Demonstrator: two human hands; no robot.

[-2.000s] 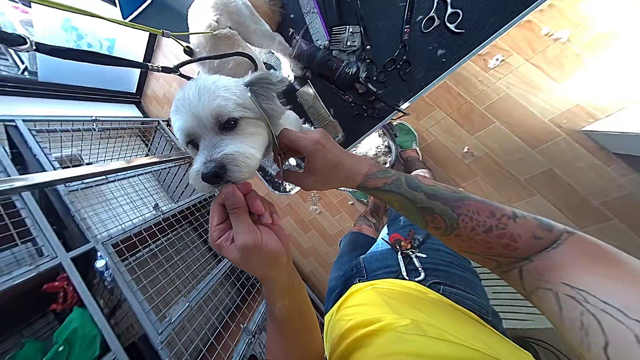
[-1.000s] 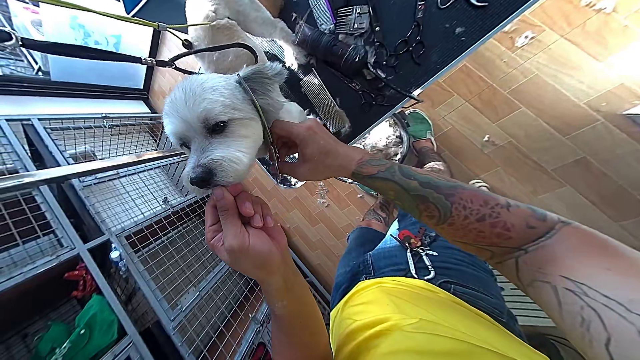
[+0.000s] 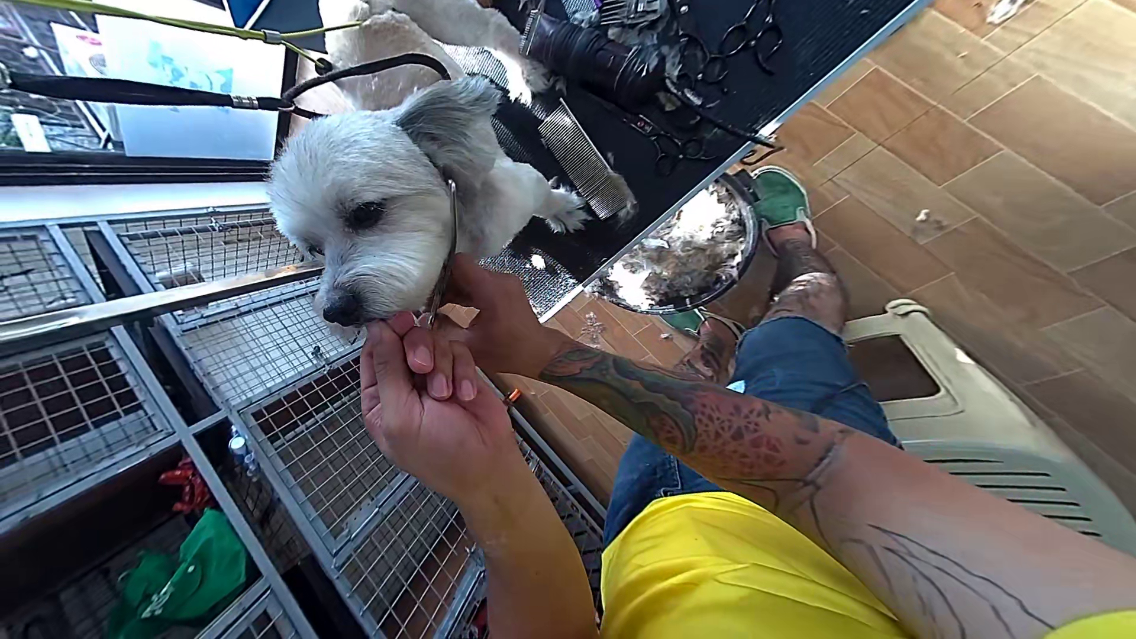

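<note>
A white dog [image 3: 373, 191] with grey ears stands on the black grooming table, its head past the table's edge and lowered to the left. My left hand [image 3: 430, 399] is under its muzzle, fingers curled and fingertips against the chin. My right hand [image 3: 497, 315] is beside the dog's neck, just above my left hand, and holds a pair of grooming scissors [image 3: 453, 213]. The slim metal of the scissors lies upright along the dog's cheek; their finger rings are mostly hidden by my hand. A black loop leash [image 3: 373, 71] runs to the dog's neck area.
On the table [image 3: 657, 191] lie a metal comb [image 3: 581, 160], a dark cylindrical tool [image 3: 595, 58] and several scissors [image 3: 679, 151]. A round container of cut hair [image 3: 692, 253] is below the table edge. Wire cages [image 3: 328, 444] stand at left, a plastic pet carrier [image 3: 958, 426] at right.
My right hand and the scissors have moved down and left, closer to my left hand at the dog's chin. My left hand has stayed under the muzzle.
</note>
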